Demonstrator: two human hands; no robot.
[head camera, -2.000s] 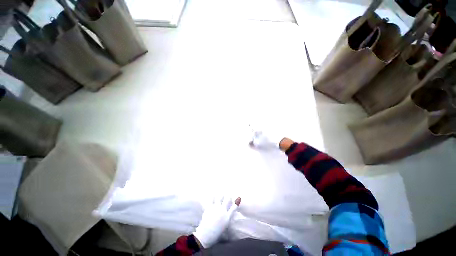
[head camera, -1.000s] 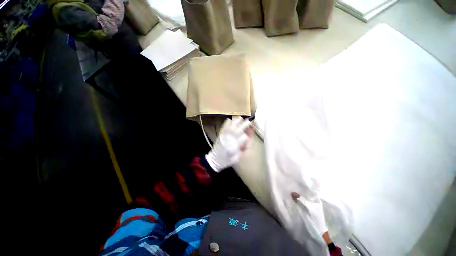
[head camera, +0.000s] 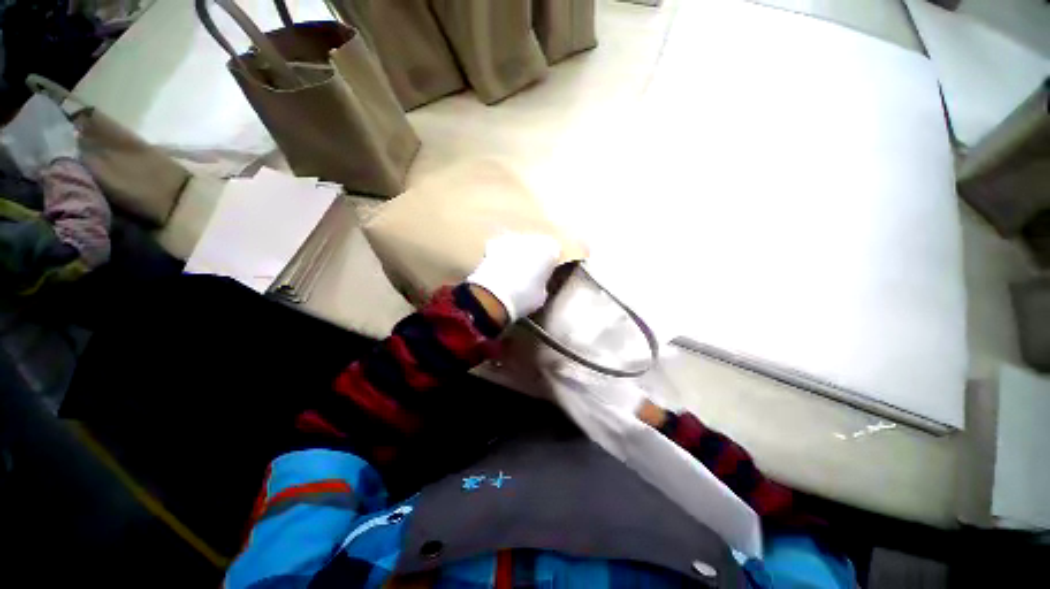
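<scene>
A beige handbag (head camera: 443, 224) lies flat near the table's front edge, its open mouth and a loop handle (head camera: 628, 328) towards me. My left hand (head camera: 515, 274), in a white glove, grips the mouth's edge; its fingertips are partly hidden. My right hand (head camera: 610, 397), also gloved, is just below the handle with a thin, crumpled white sheet (head camera: 685, 477) that hangs down over my apron. Glove and sheet blend together, so the fingers are hard to see. Part of the crumpled sheet is at the bag's mouth.
A big flat stack of white sheets (head camera: 806, 207) lies to the right. A small stack of white sheets (head camera: 259, 230) is left of the bag. An upright handbag (head camera: 334, 121) and several more stand behind. Another person's gloved hand (head camera: 40, 136) touches a bag at far left.
The view has swung. My left hand has gone from reaching at the bag's mouth to gripping it. My right hand has brought the thin sheet off the big stack to the bag's mouth.
</scene>
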